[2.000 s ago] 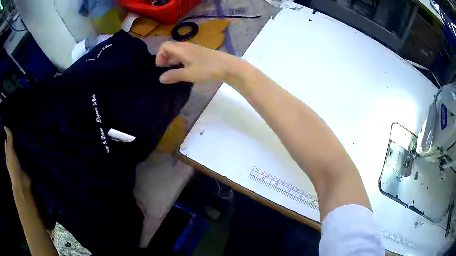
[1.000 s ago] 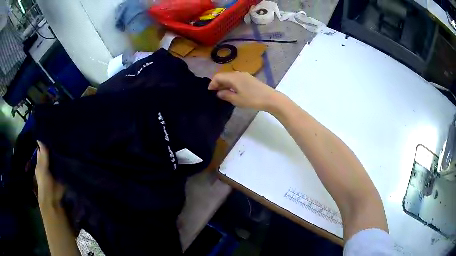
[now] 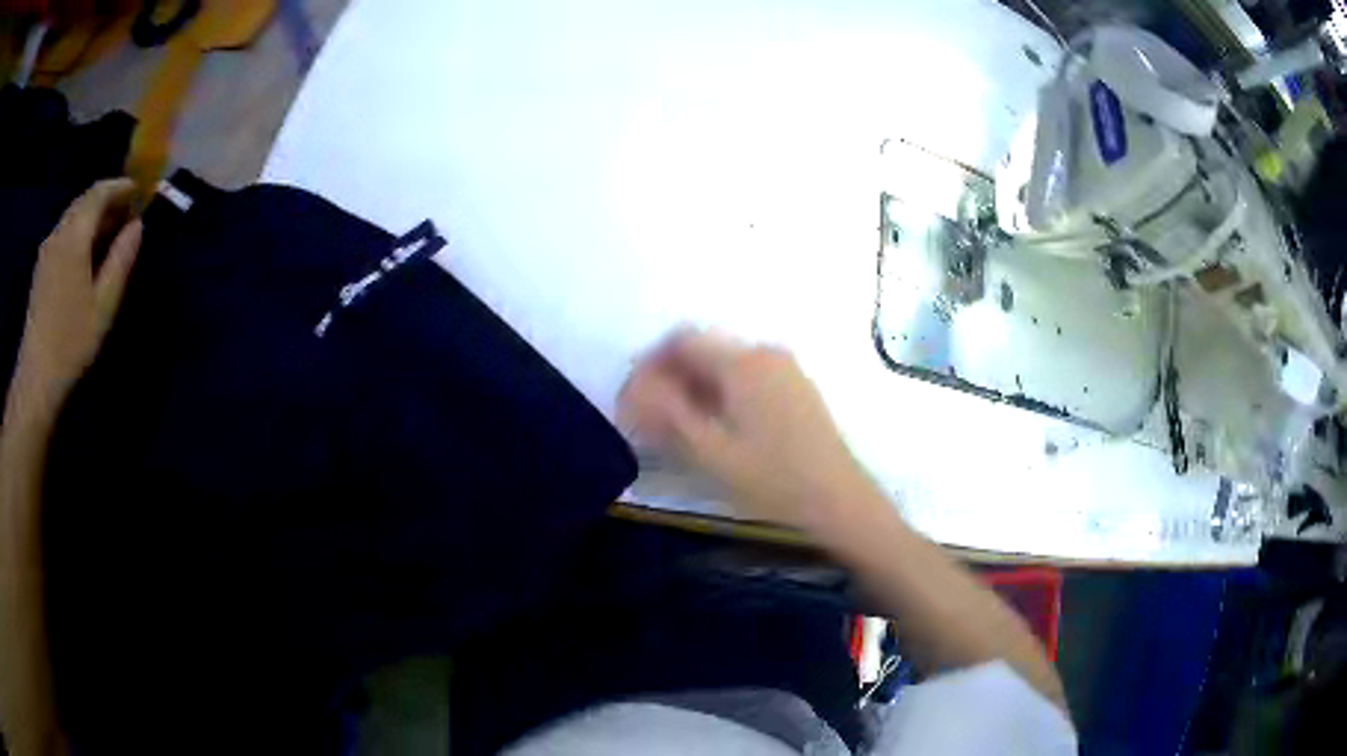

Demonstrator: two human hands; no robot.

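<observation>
A dark garment (image 3: 325, 443) with a strip of small white print lies over the left front of the white machine table and hangs over its edge. A small white label (image 3: 175, 194) shows at its top left. My left hand (image 3: 77, 288) pinches the garment's upper left edge near the label. My right hand (image 3: 739, 421) is blurred, its fingers curled, just right of the garment's right corner and above the table; whether it holds anything cannot be told.
The sewing machine head (image 3: 1108, 163) stands at the right, over a metal plate (image 3: 1019, 318) in the white table (image 3: 591, 177). Yellow-orange templates (image 3: 222, 21) and a black ring (image 3: 160, 21) lie at the upper left. A red tray (image 3: 1030, 603) is below the table's front edge.
The view has swung right toward the machine. The garment now lies partly on the white table. My right hand has moved from the garment's far edge to its right corner.
</observation>
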